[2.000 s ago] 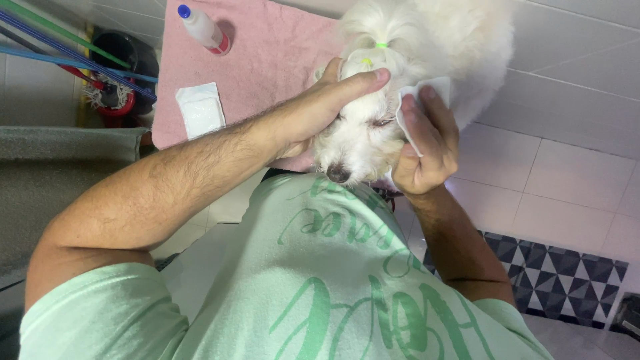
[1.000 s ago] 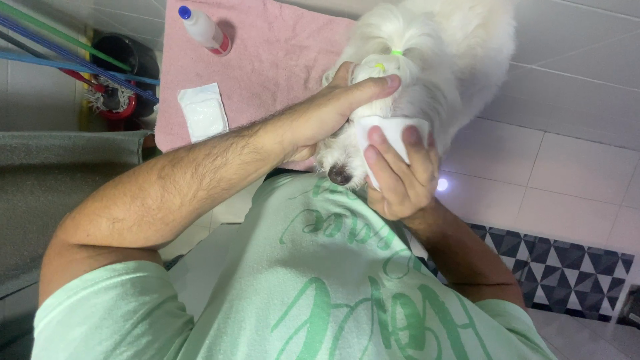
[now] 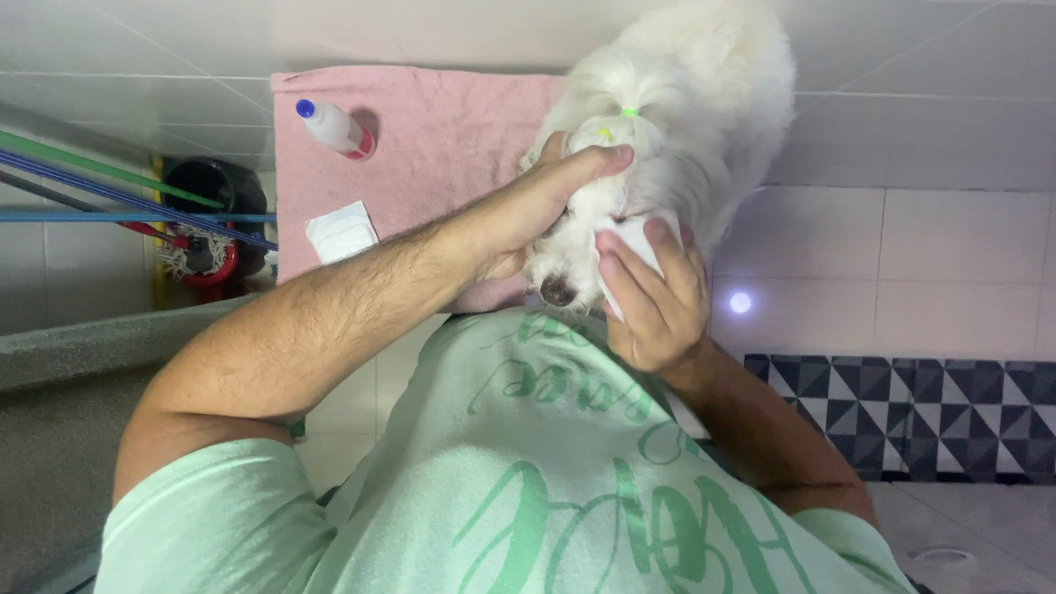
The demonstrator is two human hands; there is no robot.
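Note:
A white long-haired dog (image 3: 718,91) is on a pink towel (image 3: 445,124), its dark nose toward my shirt. Green and yellow hair bands gather the hair on its head. My left hand (image 3: 553,198) cups the side of the dog's head, the thumb lying over the top. Between the fingers of my right hand (image 3: 660,297) is a white pad (image 3: 639,239), pressed on the face beside the eye and muzzle. Another folded white pad (image 3: 342,233) lies on the towel left of the dog. Above it stands a white bottle (image 3: 334,128) with a blue cap and reddish base.
At the left, a black bucket (image 3: 210,186), a mop head (image 3: 194,252) and several coloured poles (image 3: 91,186) are beside the towel. A grey ledge (image 3: 99,330) runs below them. A tiled wall (image 3: 495,33) rises behind the dog, with a patterned mat or tile strip (image 3: 907,412) at the right.
My right hand and its pad have moved off the dog's eye area, down toward the muzzle side, compared with one second ago. My left hand keeps its hold on the head.

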